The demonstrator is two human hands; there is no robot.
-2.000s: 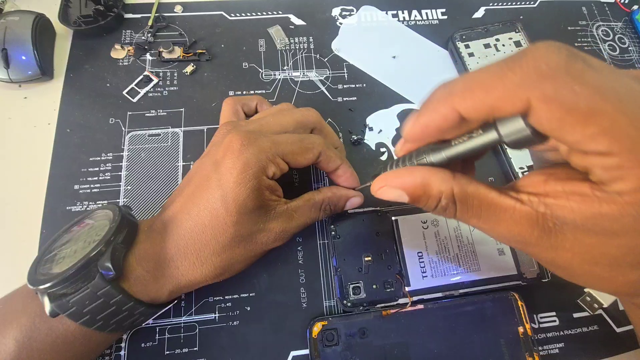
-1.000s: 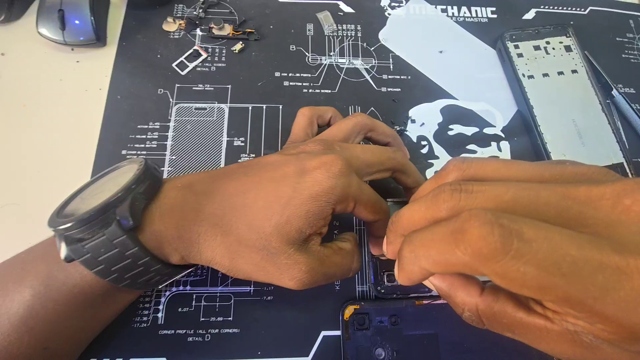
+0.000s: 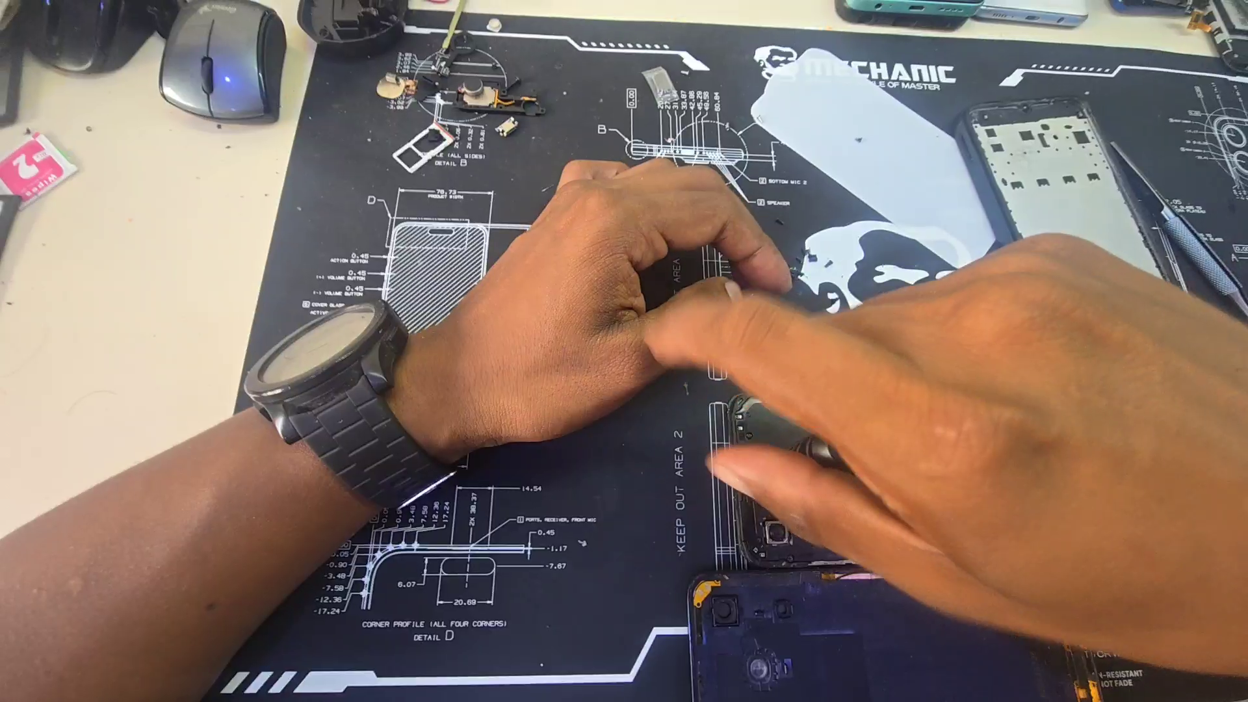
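Observation:
My left hand (image 3: 585, 302), with a black watch (image 3: 331, 380) on the wrist, rests on the black printed work mat (image 3: 565, 487), fingers curled; whether it holds anything is hidden. My right hand (image 3: 936, 419) is blurred and crosses in front of it, its index finger over the left thumb. Between the right thumb and palm shows a short dark metallic piece of a screwdriver (image 3: 819, 450). Below lies an opened phone (image 3: 775, 532), mostly covered by the right hand. A dark blue phone back cover (image 3: 829, 643) lies at the front edge.
A phone frame (image 3: 1063, 175) and metal tweezers (image 3: 1194, 244) lie at the right. Small phone parts (image 3: 478, 93), a SIM tray (image 3: 423, 147) and a computer mouse (image 3: 222, 60) are at the upper left. A white film-like panel (image 3: 858, 146) lies at the top.
Two seconds ago the right hand held the screwdriver level beside the left fingertips; then both hands came close together over the phone. Now the right hand reaches across the left thumb. The view has shifted.

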